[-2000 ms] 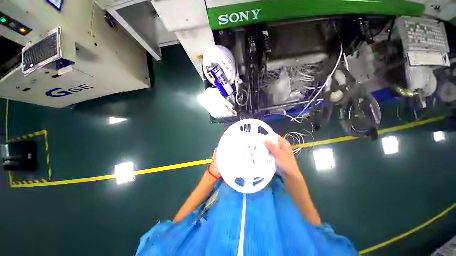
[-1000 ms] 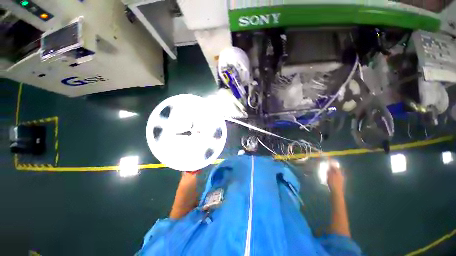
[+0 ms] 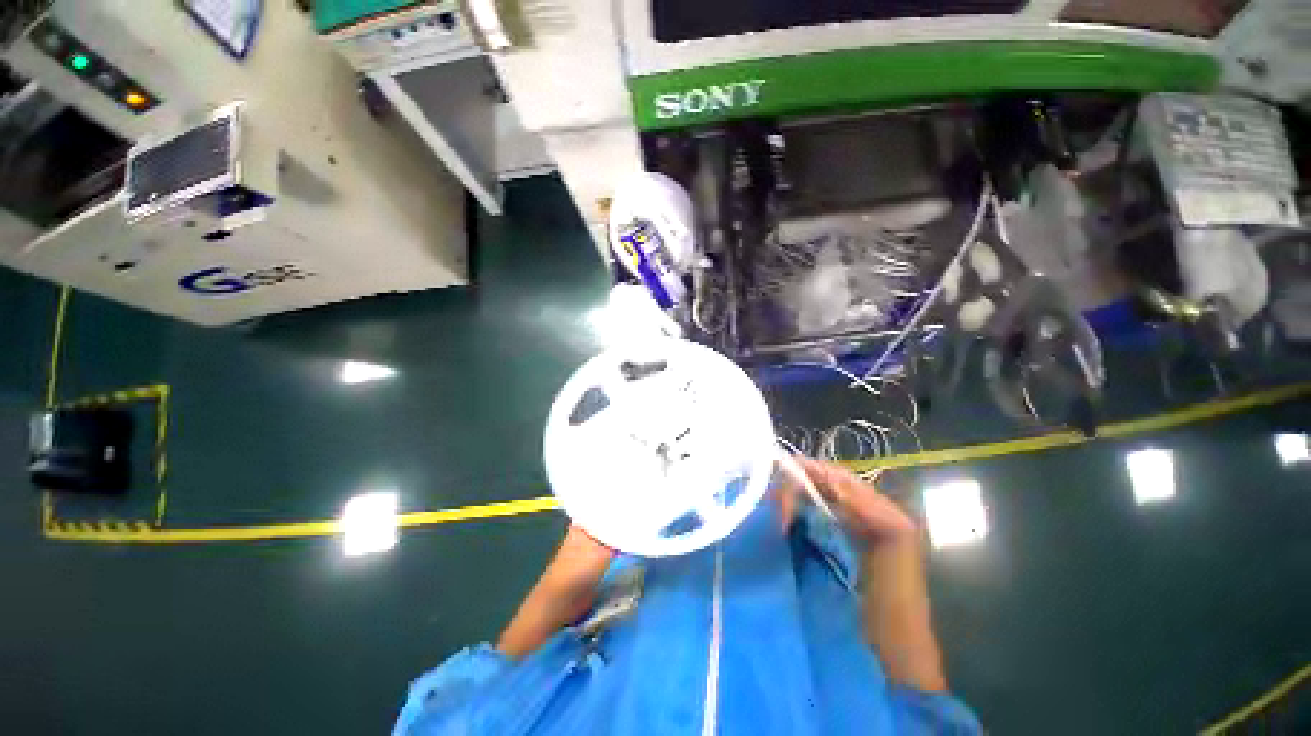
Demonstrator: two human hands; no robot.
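Observation:
A white component reel [image 3: 666,449] with hub holes is held up in front of the blue smock, its flat face towards me. My left hand [image 3: 587,546] is at the reel's lower left edge and grips it; its fingers are mostly hidden behind the disc. My right hand [image 3: 848,500] is at the reel's right side, with a narrow pale carrier tape [image 3: 802,477] pinched at its fingers and running to the reel's edge.
Ahead is a machine with a green SONY strip [image 3: 920,79]. Reels on feeders [image 3: 1038,360] and tangled waste tape [image 3: 863,439] stand at its front. A blue-and-yellow cylinder [image 3: 650,266] is left of the feeders. A keyboard [image 3: 1222,158] is at right, a white cabinet [image 3: 316,187] at left.
The reel has moved from the left back towards the middle, before the smock. My right hand has come in from the far right to the reel's edge.

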